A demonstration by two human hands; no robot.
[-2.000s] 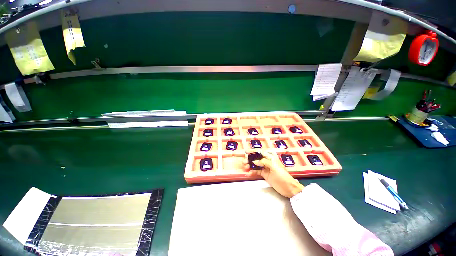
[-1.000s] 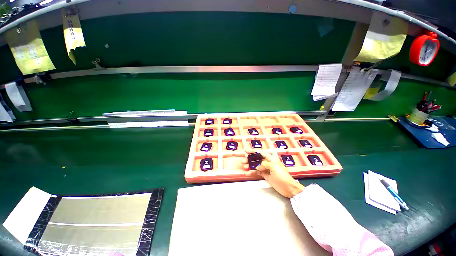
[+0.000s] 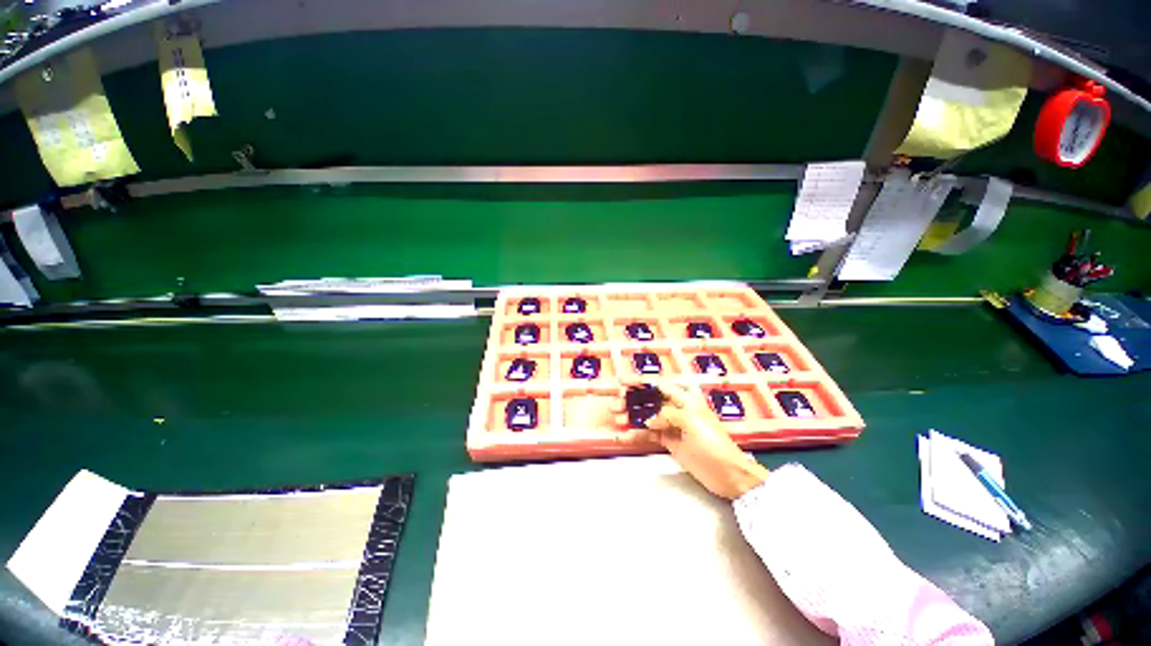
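The orange-red compartment tray [image 3: 646, 444] lies on the green bench, with small black watch-like units in most pockets. Two front-row units [image 3: 727, 405] sit right of my right hand, and one sits at the front left. A front-row pocket left of my hand and several back-row pockets are empty. My right hand [image 3: 675, 419], in a pink-white sleeve, reaches in from the lower right. Its fingers are on a black unit [image 3: 643, 404] at the middle front pocket. Whether the unit is lifted cannot be told. My left hand is not in view.
A plain white sheet [image 3: 568, 555] lies before the tray. A beige framed pad [image 3: 240, 555] is at the left. Paper slips with a pen [image 3: 987, 486] lie at the right. A pen cup [image 3: 1054, 293] stands on a blue mat [image 3: 1098, 343]. Notes and a red ring [image 3: 1072, 124] hang above.
My right hand has stayed at the same front pocket on the same unit, with only a very slight shift of the fingers. The tray has not moved.
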